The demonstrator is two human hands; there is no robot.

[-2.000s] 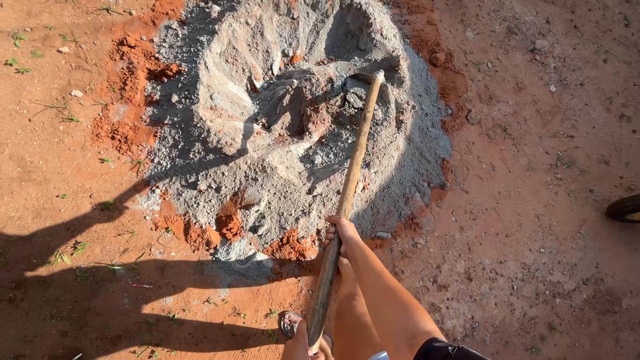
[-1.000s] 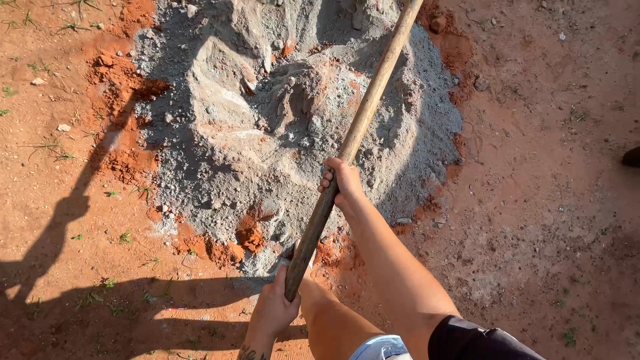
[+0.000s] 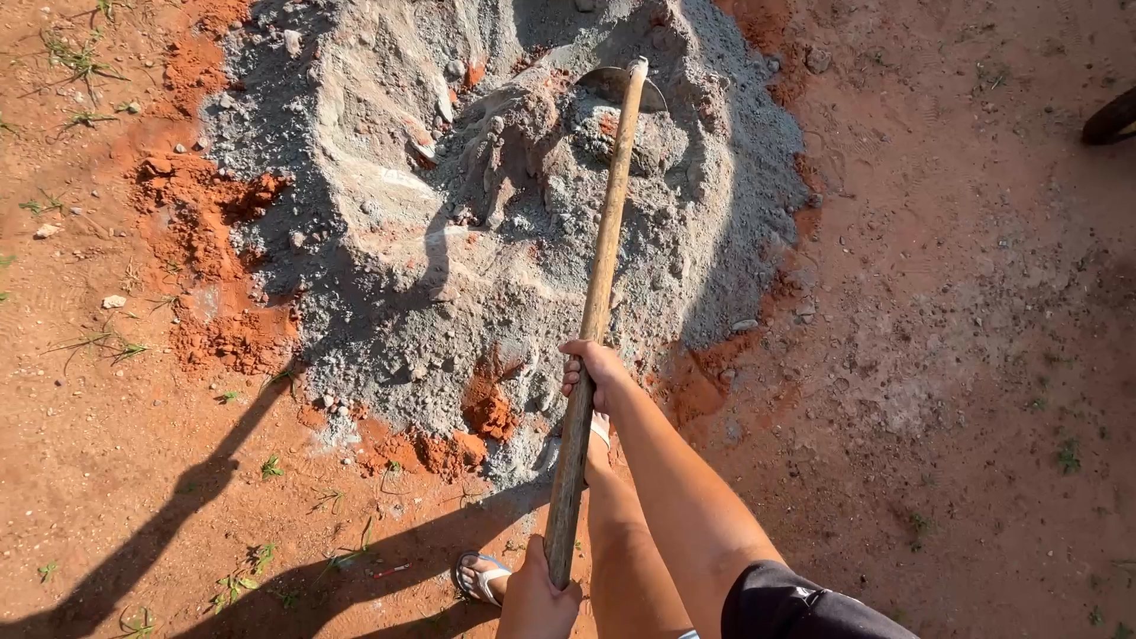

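Observation:
A long wooden-handled hoe [image 3: 605,240] reaches away from me over a pile of grey cement and sand mix [image 3: 497,302]. Its curved metal blade [image 3: 612,82] rests in the hollow of the pile, with a lump of grey mix just on the near side of it. My right hand [image 3: 596,368] is wrapped around the middle of the handle. Near the handle's lower end, at the bottom of the view, my left hand [image 3: 540,596] grips the wood.
Reddish soil [image 3: 932,355] with small grass tufts [image 3: 75,58] surrounds the pile. My sandalled foot [image 3: 481,577] stands below the pile; the other foot [image 3: 601,428] is at its near edge, beside the handle. Part of a dark round object [image 3: 1111,119] shows at the right edge.
One second ago the hoe's head was out of view past the top edge; now the blade is in the pile's hollow. Both hands have stayed on the handle.

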